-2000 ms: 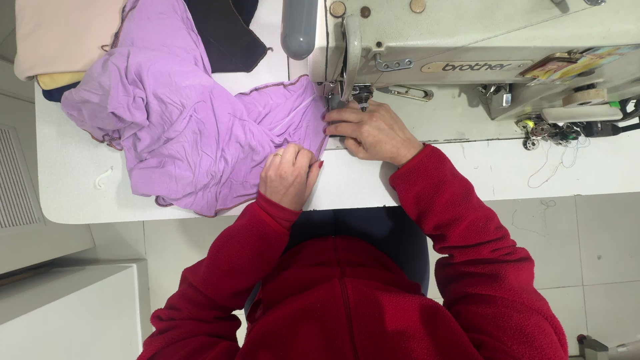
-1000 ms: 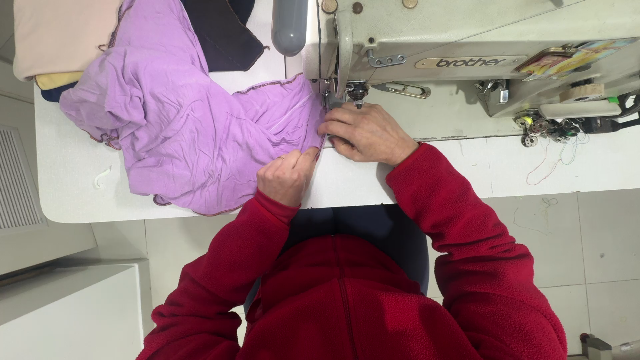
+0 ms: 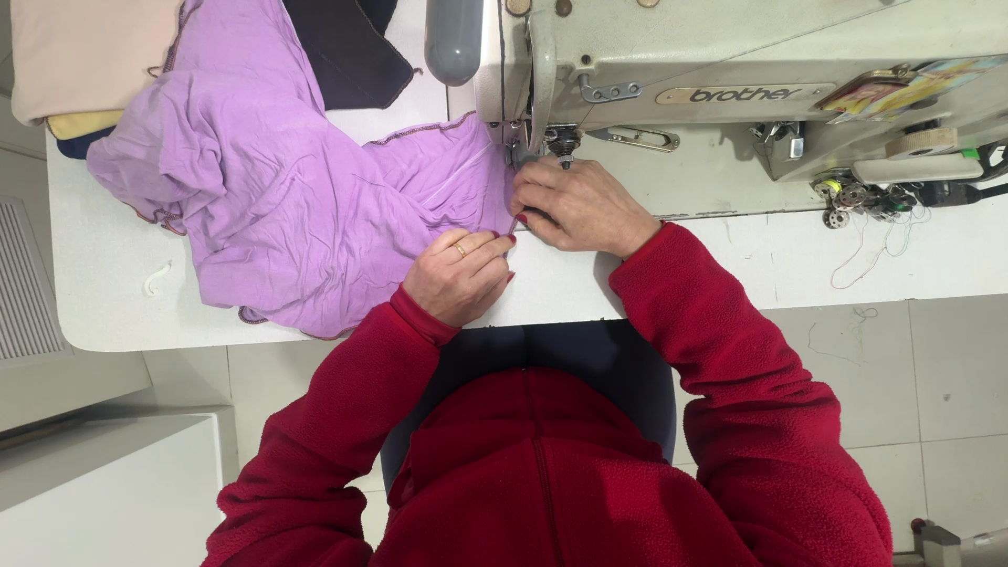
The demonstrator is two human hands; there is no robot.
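A crumpled lilac fabric piece (image 3: 276, 181) with dark overlocked edges lies on the white sewing table (image 3: 709, 260), its right edge by the needle area of a Brother sewing machine (image 3: 709, 63). My left hand (image 3: 461, 272), with a ring, pinches the fabric's near right corner between thumb and fingers. My right hand (image 3: 579, 203) is just below the presser foot (image 3: 516, 150), its bent fingers gripping the fabric's right edge, close to my left fingertips. The needle tip and the stitching spot are hidden.
Folded beige fabric (image 3: 87, 55), yellow fabric (image 3: 79, 124) and dark fabric (image 3: 346, 55) lie at the back left. A grey rounded part (image 3: 454, 39) stands left of the machine head. Metal bobbins (image 3: 846, 197) with loose threads and a thread snipper (image 3: 638, 138) lie right of my hands.
Between the earlier frames and now, my left hand has shifted slightly toward the table's front edge. My right hand stays by the needle area. The lilac fabric lies much as before.
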